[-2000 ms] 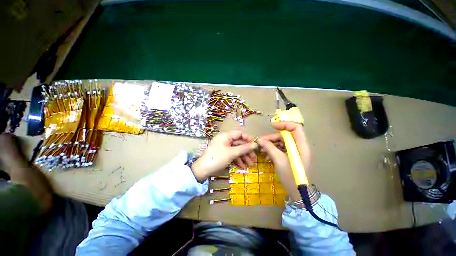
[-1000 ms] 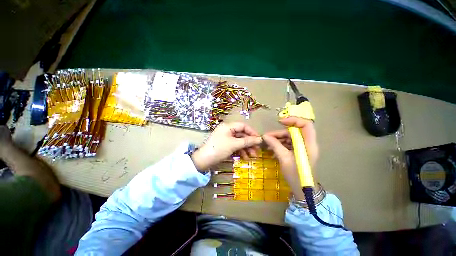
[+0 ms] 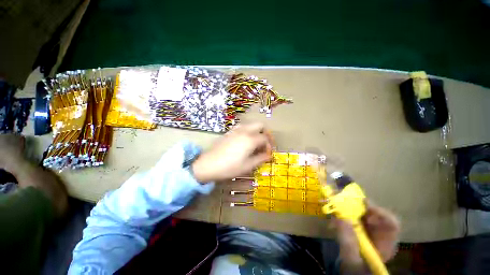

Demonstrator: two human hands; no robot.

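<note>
The yellow PCB panel (image 3: 287,185) lies on the bench in front of me, with several connector leads (image 3: 243,192) sticking out from its left edge. My right hand (image 3: 379,233) holds the yellow soldering iron (image 3: 352,207), blurred, at the panel's right edge, its dark tip pointing up and left. My left hand (image 3: 236,152) is over the panel's upper left corner, its fingers closed together; a lead between them cannot be made out. A loose pile of connector leads (image 3: 252,94) lies behind it.
Panels with leads (image 3: 70,118), blank PCB panels (image 3: 130,99) and the bag of leads (image 3: 201,99) line the back left. A black holder with a yellow top (image 3: 424,105) and the fan (image 3: 475,174) stand right. A neighbour's arm (image 3: 32,172) is at left. A green belt (image 3: 242,32) runs behind.
My right hand has moved away from my left, down and right, tilting the iron over the panel's right side. My left hand has shifted slightly left. The view has shifted a little.
</note>
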